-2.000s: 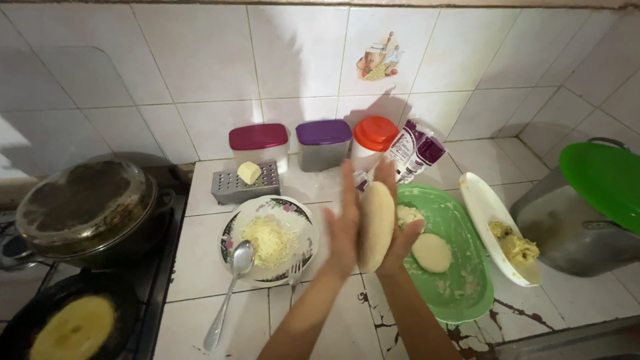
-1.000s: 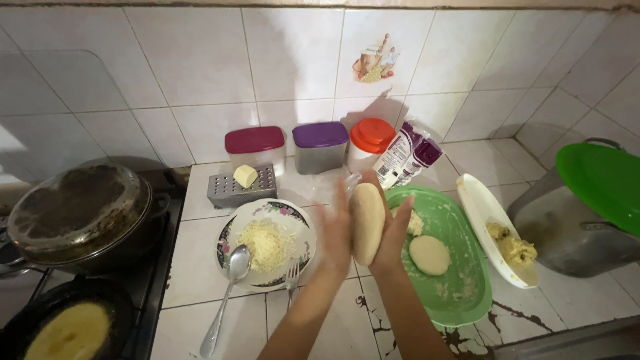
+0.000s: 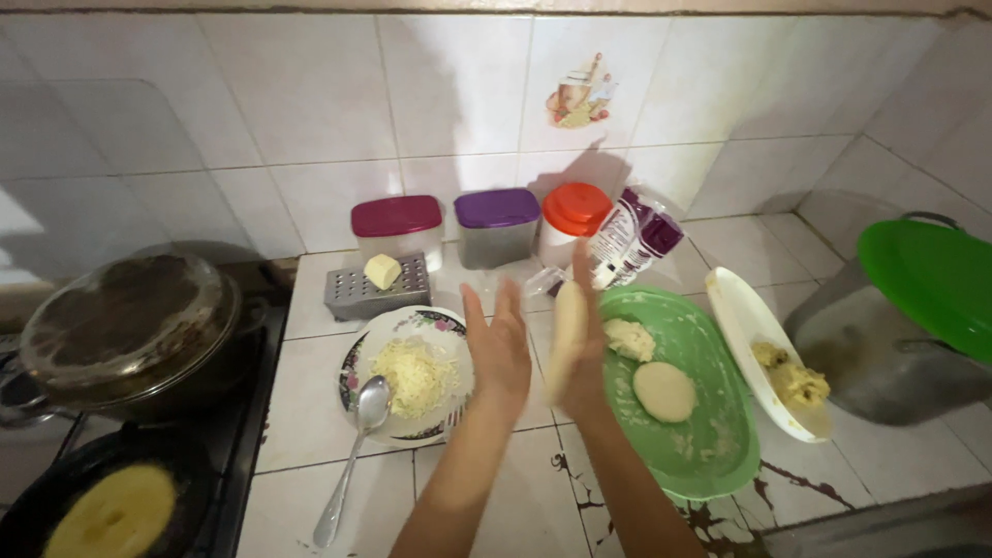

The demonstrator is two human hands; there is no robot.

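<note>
A flattened dough patty (image 3: pixel 567 337), slightly blurred, stands on edge against the palm of my right hand (image 3: pixel 587 349). My left hand (image 3: pixel 498 349) is apart from it, palm facing the dough, fingers spread and holding nothing. Below and left of my left hand lies a flowered plate (image 3: pixel 356 364) with grated cheese (image 3: pixel 415 377), a metal spoon (image 3: pixel 373 403) and a fork (image 3: pixel 456 418) partly hidden by that hand. Right of my right hand, a green plastic basin (image 3: pixel 709 465) holds a round dough disc (image 3: pixel 665 392) and a lump of dough (image 3: pixel 630 339).
A box grater (image 3: pixel 349 298) bears a cheese block (image 3: pixel 383 271). Behind stand lidded containers (image 3: pixel 496 232) and a plastic package (image 3: pixel 635 236). At right are a white dish (image 3: pixel 744 349) with filling and a large pot (image 3: pixel 845 333). The stove at left holds a covered pot (image 3: pixel 132 333) and a frying pan (image 3: pixel 186 496).
My hands have come apart: the dough patty was between both palms before and now rests against my right palm only, with my left hand off to the left.
</note>
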